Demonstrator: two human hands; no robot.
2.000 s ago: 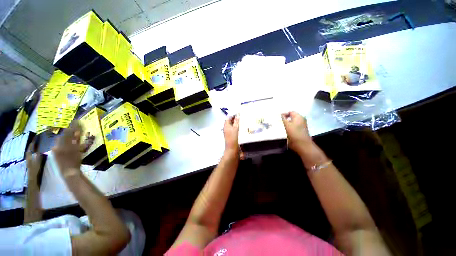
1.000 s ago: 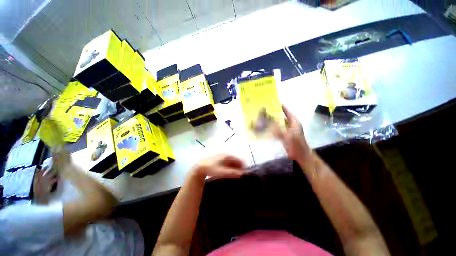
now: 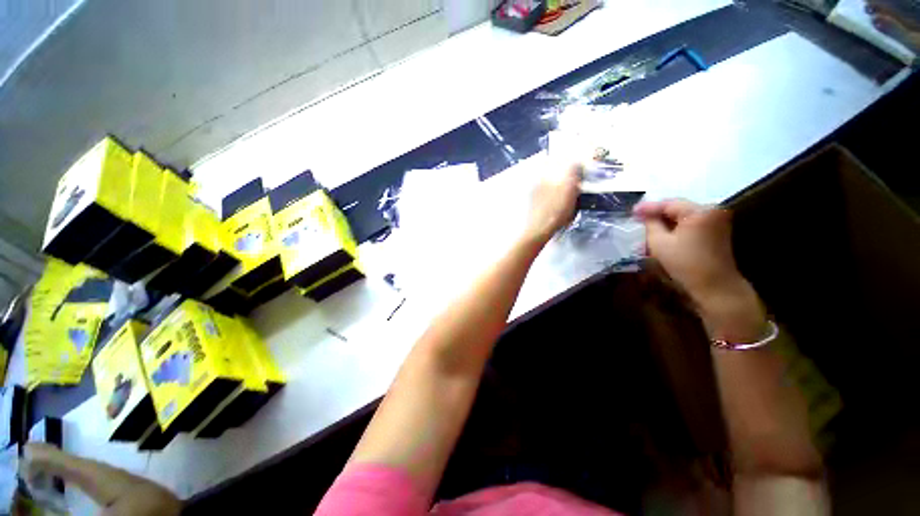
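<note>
A bagged retail box [image 3: 603, 153] lies near the bench's front edge, its top face washed out white and its black end [image 3: 610, 201] towards me. Loose film of the clear plastic bag [image 3: 605, 240] spreads from that end to the bench edge. My left hand [image 3: 553, 205] holds the box's left side near the black end. My right hand [image 3: 691, 242] pinches the bag film at the right corner of the black end. The fingertips are partly blurred. A white-looking pile of plastic bags [image 3: 439, 207] lies to the left.
Yellow and black retail boxes [image 3: 192, 363] stand in rows and stacks at left, with flat yellow sheets [image 3: 63, 328] beyond. Another person's hand [image 3: 91, 484] is at lower left. A blue bent item [image 3: 683, 56] lies on the black strip. An open brown carton [image 3: 837, 202] is below the bench at right.
The view has swung to the right. My hands have left the yellow box over the bag pile and moved right to the bagged box. The yellow box is no longer seen separately.
</note>
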